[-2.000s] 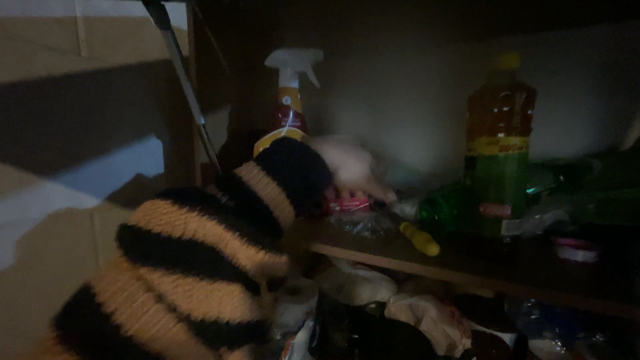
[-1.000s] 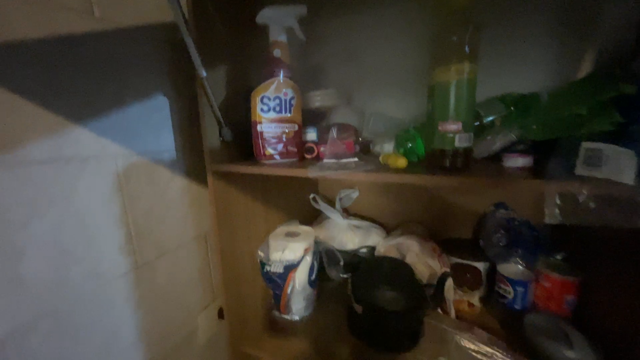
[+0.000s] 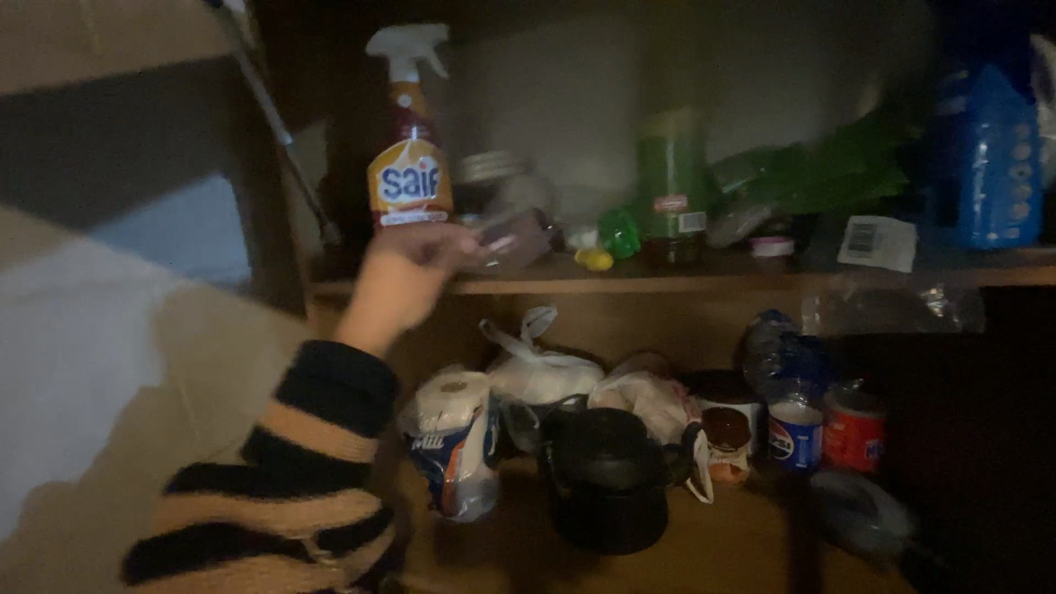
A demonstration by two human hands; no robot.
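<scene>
My left hand [image 3: 412, 260], in a black and orange striped sleeve, reaches in from the lower left at the upper shelf's edge. It is just below and in front of an orange and red Saif spray bottle [image 3: 410, 177] with a white trigger head, which stands upright. The fingertips point right, at or against a small reddish item in clear plastic [image 3: 520, 235]; blur hides whether they grip it. A jar with a pale lid [image 3: 488, 165] is behind. To the right lie a yellow item [image 3: 594, 260] and a green bottle end [image 3: 619, 233]. My right hand is out of view.
The upper shelf [image 3: 701, 280] also holds a tall green bottle [image 3: 672, 190] and a blue pack [image 3: 1000, 165]. Below are a wrapped paper roll [image 3: 452, 437], tied plastic bags [image 3: 549, 375], a black pot [image 3: 609, 487] and a Pepsi-labelled container [image 3: 794, 437]. A metal strut [image 3: 276, 124] slants at left.
Two seconds ago my left arm reached across the spray bottle's lower part. One second ago no hand was in view; now my left hand is back at the shelf edge. The view has shifted.
</scene>
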